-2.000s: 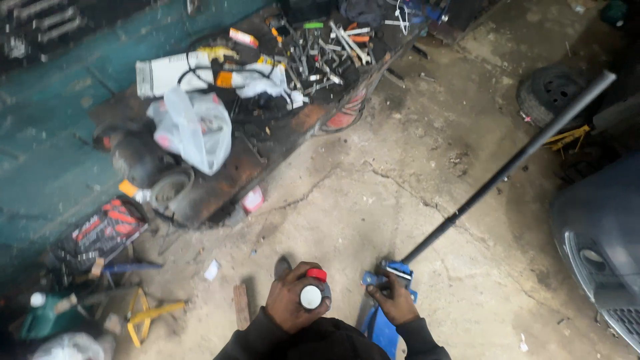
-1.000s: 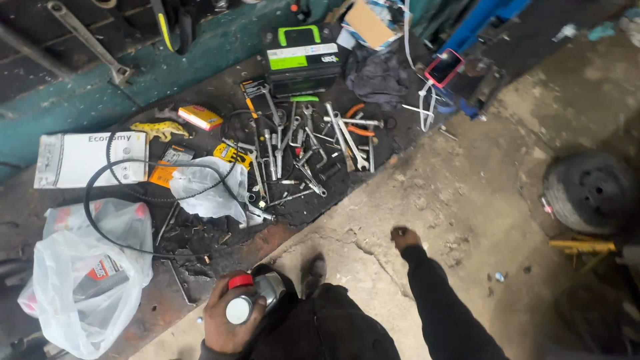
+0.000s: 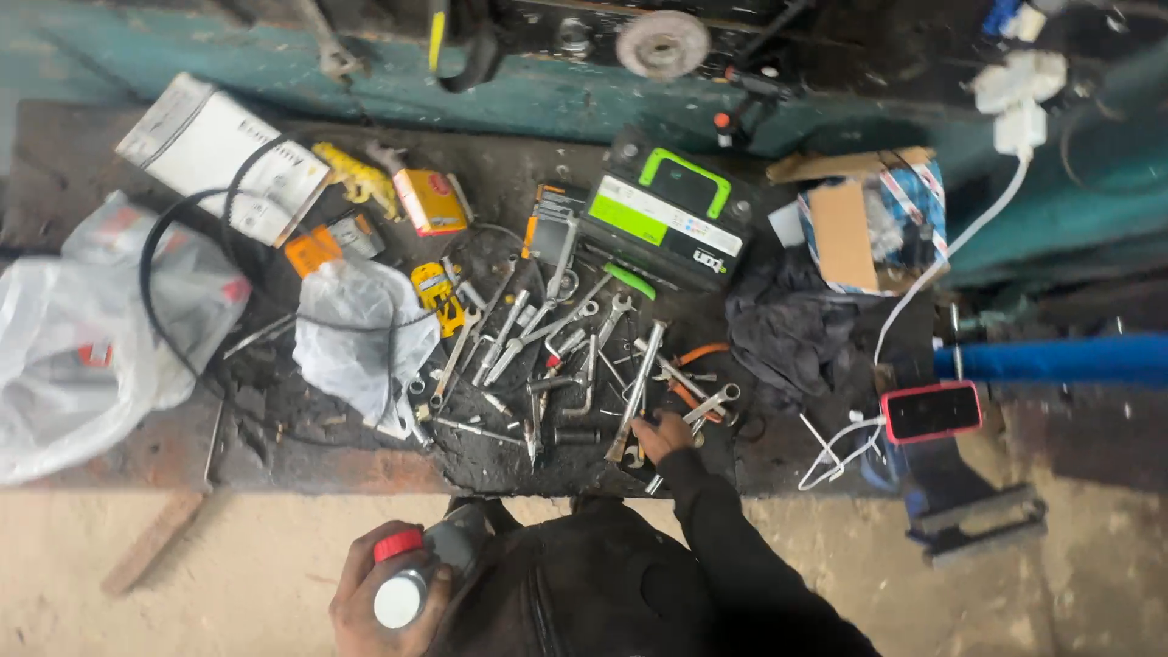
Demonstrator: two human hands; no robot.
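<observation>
My left hand (image 3: 388, 589) is wrapped around a grey bottle (image 3: 456, 540) with a red cap (image 3: 398, 545), and a white round lid (image 3: 399, 600) shows beside the cap. Over on the workbench, my right hand (image 3: 664, 436) reaches into a pile of tools, its fingers at the lower part of a long metal socket wrench (image 3: 641, 388). Whether the fingers grip it I cannot tell. Just right of that hand lie a combination wrench (image 3: 712, 404) and orange-handled pliers (image 3: 698, 354). More wrenches and sockets spread to the left.
A car battery (image 3: 671, 214) with a green handle stands behind the tools. Plastic bags (image 3: 119, 338), a black belt (image 3: 151, 274) and a white box (image 3: 228, 155) lie at left. At right are a dark cloth (image 3: 789, 324), a pink-cased phone (image 3: 931, 411) with a white cable, and a blue bar (image 3: 1058, 359).
Two seconds ago my right hand was at the blue jack's handle; one second ago it was above the floor. Now it is among the bench tools. The view has swung to the bench.
</observation>
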